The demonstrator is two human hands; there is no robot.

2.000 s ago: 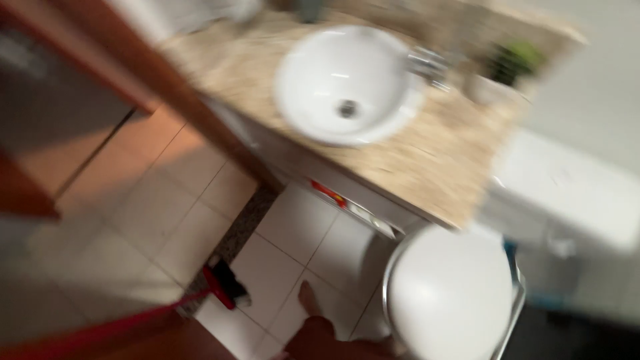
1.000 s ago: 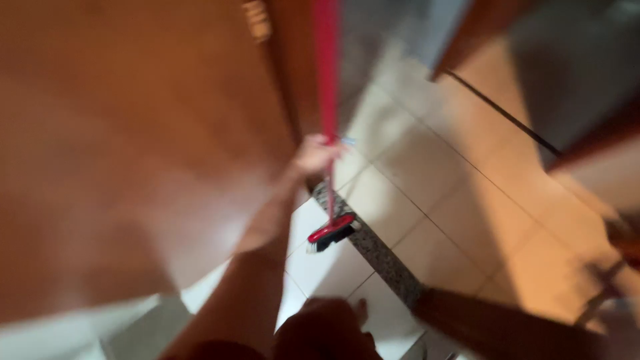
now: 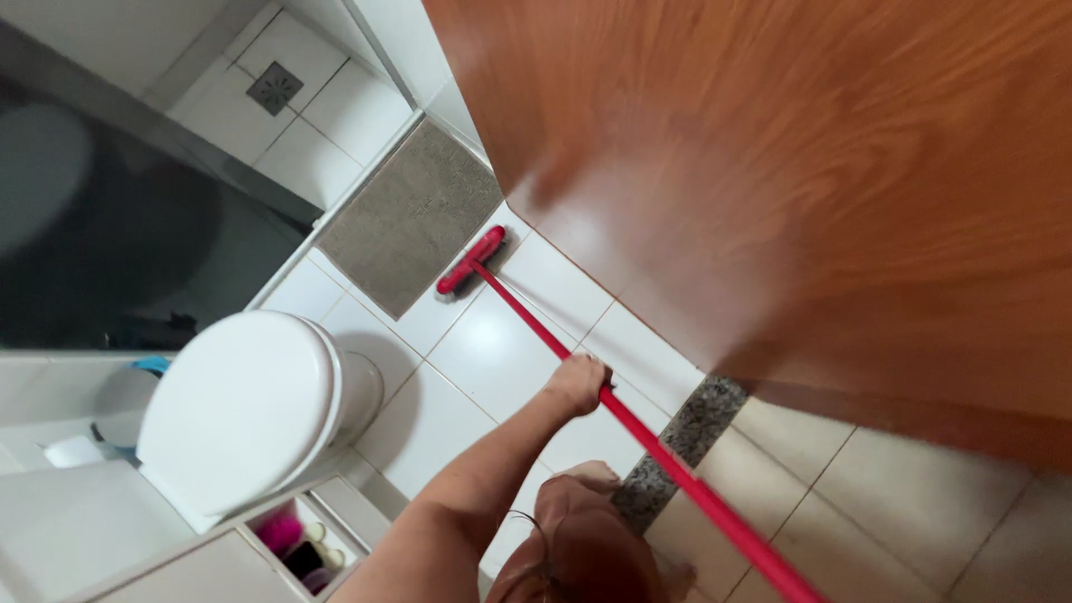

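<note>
My left hand [image 3: 579, 383] is closed around the red handle of a push broom [image 3: 536, 325], partway along it. The red broom head [image 3: 471, 261] rests on white floor tiles beside a grey-brown bath mat [image 3: 413, 219], its dark and pale bristles partly showing on the side away from the mat. From the head, the handle runs down and right past my hand and out of view at the bottom edge. My right hand is not in view. My bare leg and foot [image 3: 590, 475] are below my left hand.
A white toilet with closed lid [image 3: 243, 410] stands left. A brown wooden door [image 3: 796, 184] fills the upper right. A speckled stone threshold [image 3: 703, 414] crosses the doorway. A floor drain [image 3: 275, 88] lies beyond the mat. An open compartment [image 3: 289, 536] holds several small items.
The view has swung strongly. The broom head, by the stone threshold one second ago, is now beside the bath mat. My left hand remains on the handle.
</note>
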